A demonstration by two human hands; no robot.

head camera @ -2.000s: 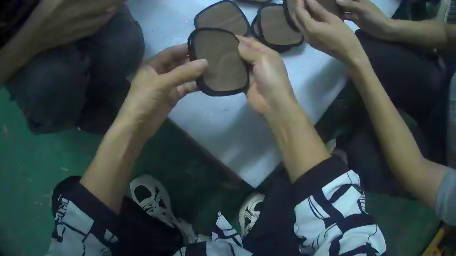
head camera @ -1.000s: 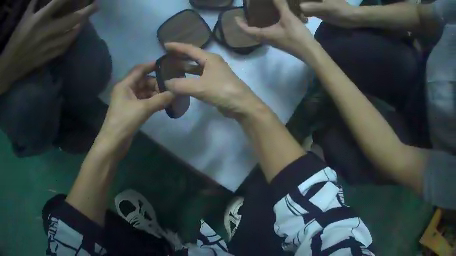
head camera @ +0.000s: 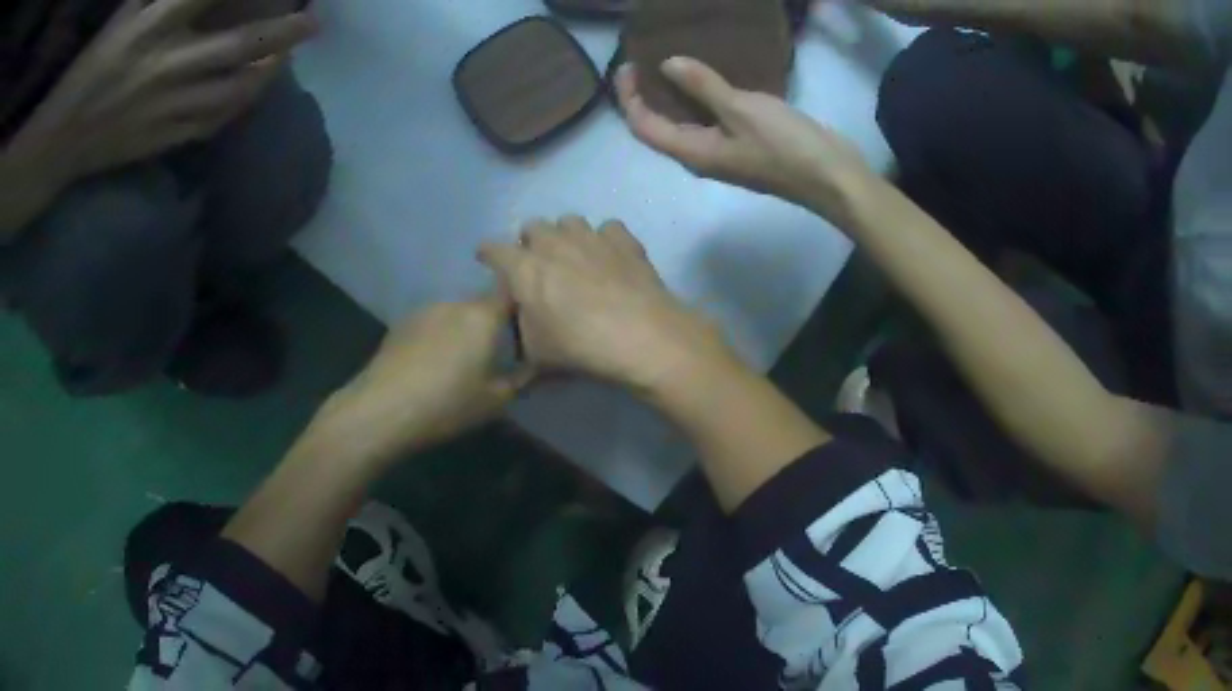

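Observation:
My left hand [head camera: 430,367] and my right hand [head camera: 584,297] are together over the near part of the white board [head camera: 405,176]. Only a thin dark edge of the wood-grain piece [head camera: 516,334] shows between them; the hands hide the rest. My right hand lies back up over it, its fingers pointing away from me. My left hand is blurred, its fingers mostly hidden. Another wood-grain piece [head camera: 527,84] with a black rim lies face up on the board beyond my hands.
At the right, another person's hand [head camera: 757,142] holds a brown piece [head camera: 705,54] over the board. At the left, another person's hand [head camera: 149,95] holds a dark piece. Knees flank the board. A yellow object [head camera: 1192,645] is at the lower right on the green floor.
My hands have come down towards me and closed together over the piece, which showed its face two seconds ago and was turned nearly edge-on one second ago. The right person's hand has lowered.

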